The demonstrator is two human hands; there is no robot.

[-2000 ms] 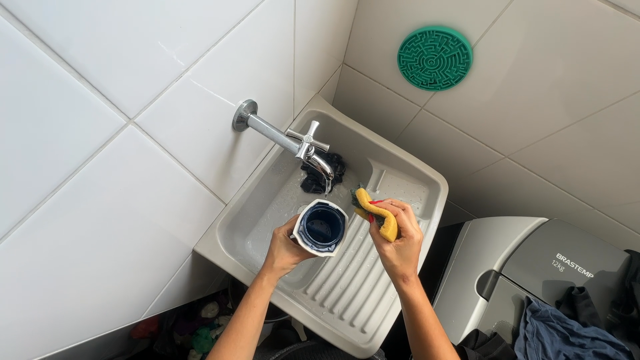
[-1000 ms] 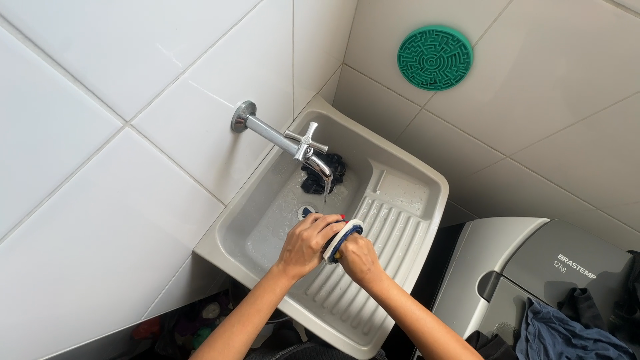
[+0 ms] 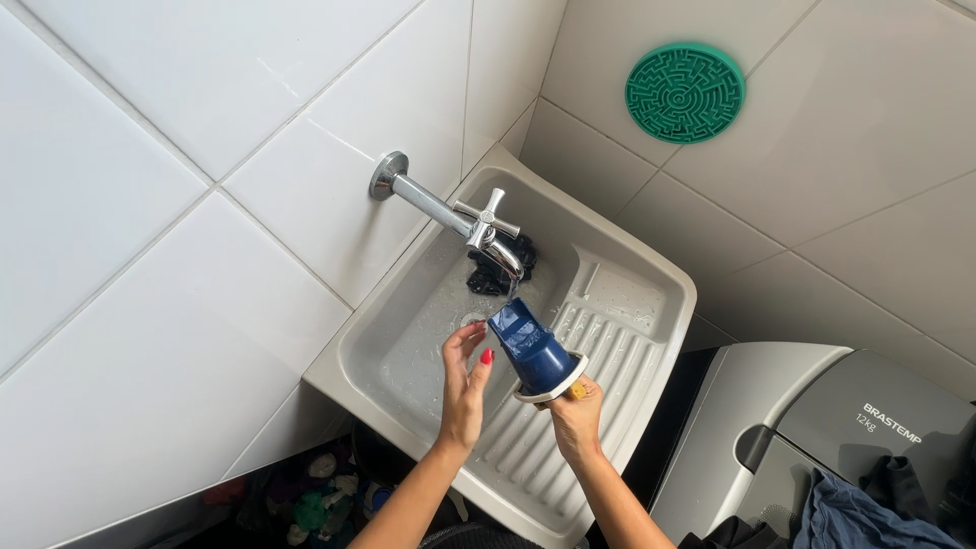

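A dark blue plastic cup-like part (image 3: 543, 364) with a white rim is tilted over the grey laundry sink (image 3: 381, 354), its narrower end under the running metal faucet (image 3: 486, 225). My right hand (image 3: 577, 415) grips it at the rimmed end, and a bit of yellow sponge (image 3: 576, 391) shows between hand and rim. Just left of the part is my left hand (image 3: 463, 381), fingers apart and holding nothing. Wet dark cloth (image 3: 499, 267) lies in the basin below the spout.
A ribbed washboard (image 3: 572, 435) forms the sink's right side. At the lower right stands a washing machine (image 3: 808, 396) with dark clothes (image 3: 862, 515) on it. A green round maze-patterned mat (image 3: 685, 93) is on the tiled wall. Assorted items (image 3: 324, 496) lie under the sink.
The blue part, earlier held with its opening up in my left hand, is now turned, with my right hand at its rimmed end. My left hand has come off it.
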